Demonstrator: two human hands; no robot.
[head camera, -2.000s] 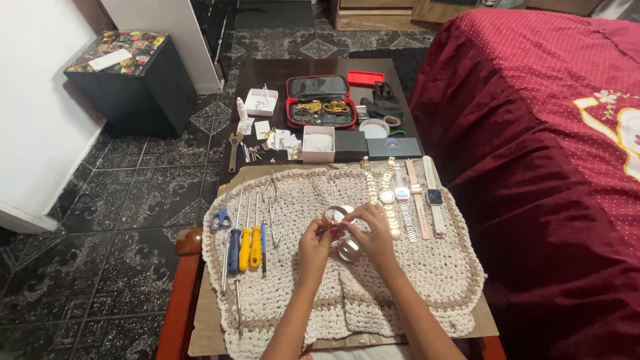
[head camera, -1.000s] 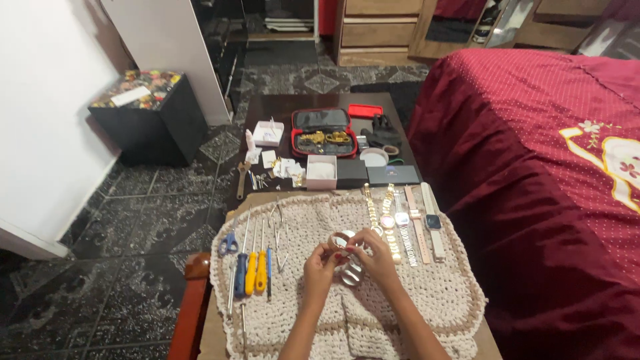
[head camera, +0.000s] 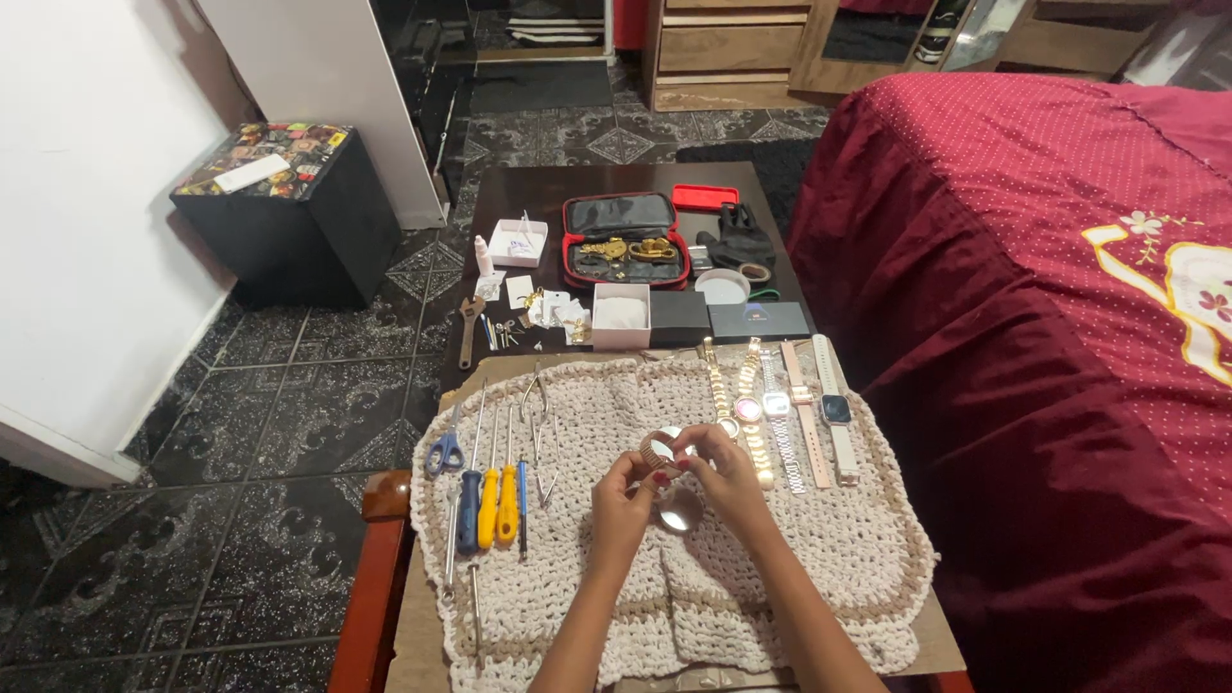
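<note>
My left hand and my right hand meet over a cream crocheted mat, both holding a metal-banded wristwatch between their fingers. Its finer parts are too small to make out. Just below the fingers a round shiny metal object lies on the mat. To the right several watches are laid out in a row, among them a gold one and a smartwatch with a pale strap. To the left lie a blue-handled screwdriver, yellow-handled screwdrivers, blue scissors and tweezers.
Beyond the mat, a dark table bears an open black-and-red case with gold watches, a white box, an adjustable wrench, black gloves and a roll of tape. A red-covered bed stands at the right.
The view has tilted upward. Both hands stay together on the watch, with only small shifts of the fingers.
</note>
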